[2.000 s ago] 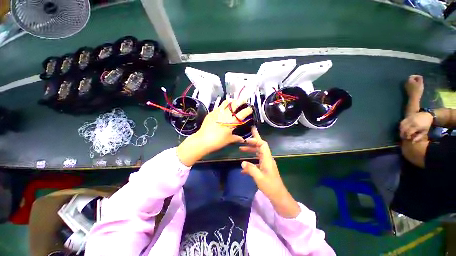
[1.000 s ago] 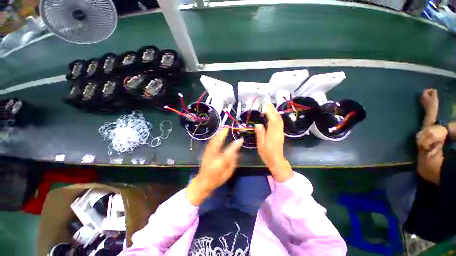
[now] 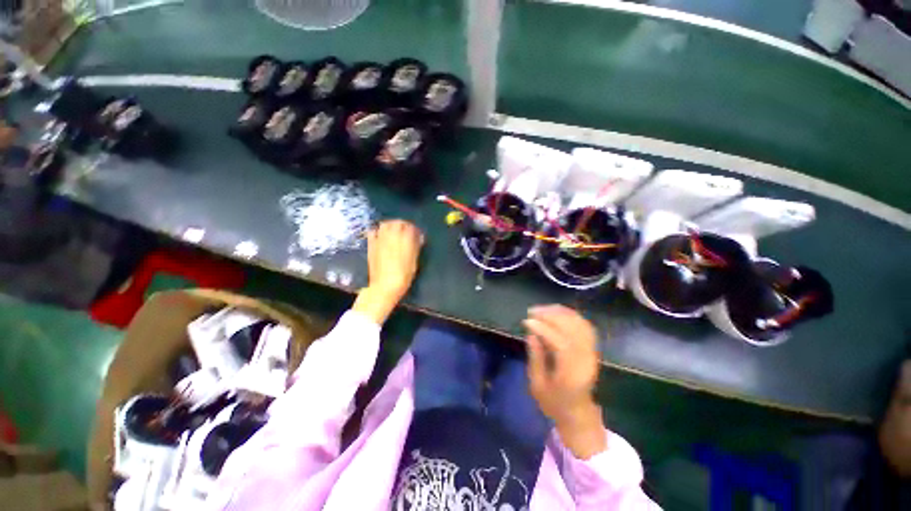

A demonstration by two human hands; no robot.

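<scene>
Four white-rimmed housings stand in a row on the bench, dark inside, with white arms at the far side. Red, yellow and black wires rise from the leftmost housing [image 3: 499, 232] and the second housing [image 3: 582, 264]. The two at the right hold black round parts. A tangled heap of thin white strands [image 3: 325, 218] lies left of them. My left hand [image 3: 394, 261] is at the heap's right edge, fingertips down; what they hold is hidden. My right hand [image 3: 562, 361] is blurred over the bench's near edge, fingers curled, and its grip cannot be made out.
Black modules [image 3: 320, 128] stand in two close rows at the back left. A metal post [image 3: 481, 65] rises behind them. Small pale bits [image 3: 246, 249] lie along the near edge. An open carton [image 3: 125, 359] of white and black parts is at lower left. A blue stool [image 3: 734, 477] is at lower right.
The view has swung left, so the bench things sit further right. My left hand has left the second housing for the strand heap. My right hand has drawn back from that housing towards me.
</scene>
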